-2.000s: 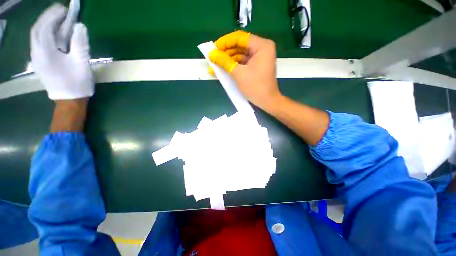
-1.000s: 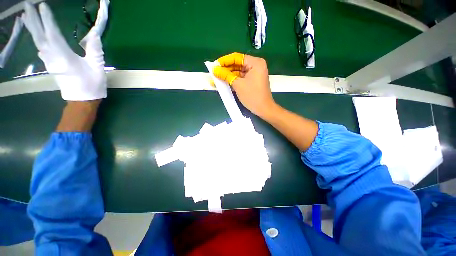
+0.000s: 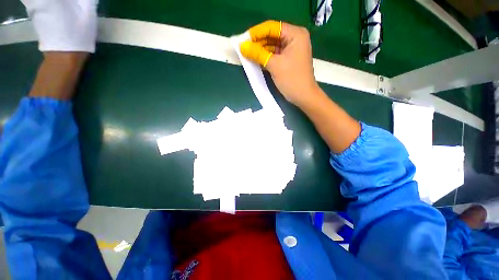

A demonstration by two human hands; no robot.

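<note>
A loose heap of white sleeves lies fanned on the dark green bench. My right hand, with yellow finger cots, pinches the upper end of one white strip above the pale rail; its lower end meets the heap. My left hand, in a white glove, is over the rail at the top left. Its fingers are cut off by the upper edge, so I cannot tell whether it holds anything.
Wrapped glasses and another wrapped pair lie on the green belt. The belt edge rail crosses the view. A slanted support post and white sheets are at right. A neighbour's hand shows lower right.
The view has shifted. My left hand has moved up and left, its fingers passing out of the picture. My right hand still pinches the strip. The wrapped glasses appear further right.
</note>
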